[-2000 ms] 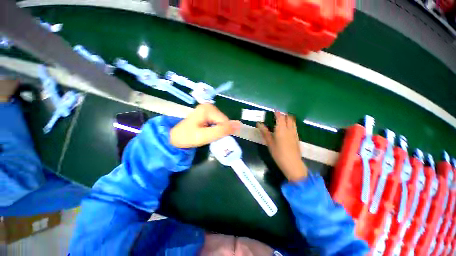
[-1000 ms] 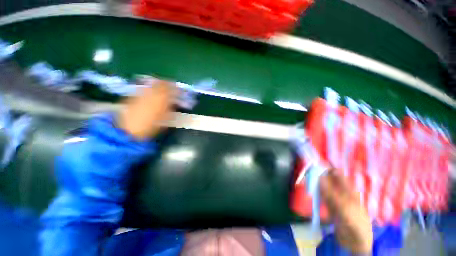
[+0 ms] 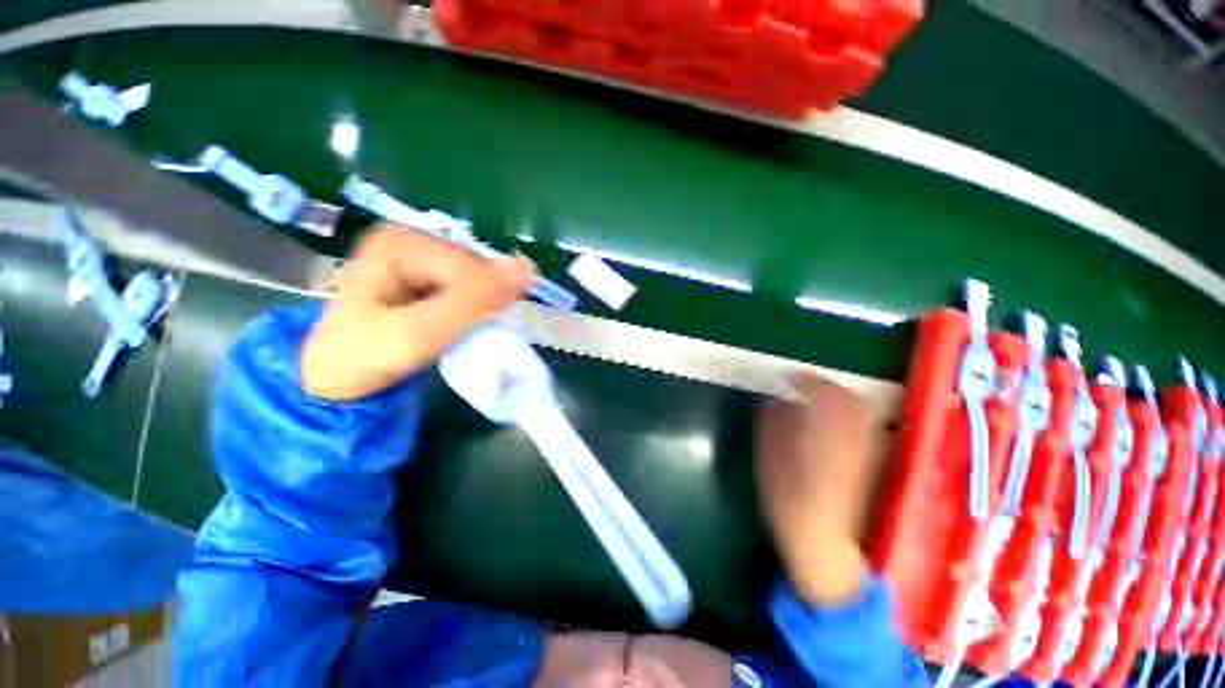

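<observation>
My left hand [image 3: 413, 308] pinches a pale blue wristwatch [image 3: 500, 372] near its head. The long strap, with a row of holes, slants down to the right over the dark green bench. My right hand [image 3: 820, 477] is blurred, raised over the bench just left of the red watch tray, and not touching the held watch. Whether it holds anything cannot be seen. The red tray [image 3: 922, 450] carries many pale blue watches in parallel rows. A small white label [image 3: 601, 280] lies on the conveyor just past my left hand.
Loose watches [image 3: 274, 196] lie on the green conveyor [image 3: 752, 222] beyond the white rail [image 3: 699, 358]. A red tray stack [image 3: 685, 47] stands across it. A grey post [image 3: 148, 188] crosses the upper left. Two watches [image 3: 118, 307] lie at the left. Another person's blue sleeve [image 3: 81, 524] shows lower left.
My left hand has come back from the conveyor with a watch hanging below it. My right hand has moved up and left from the red tray's near edge. The view has shifted.
</observation>
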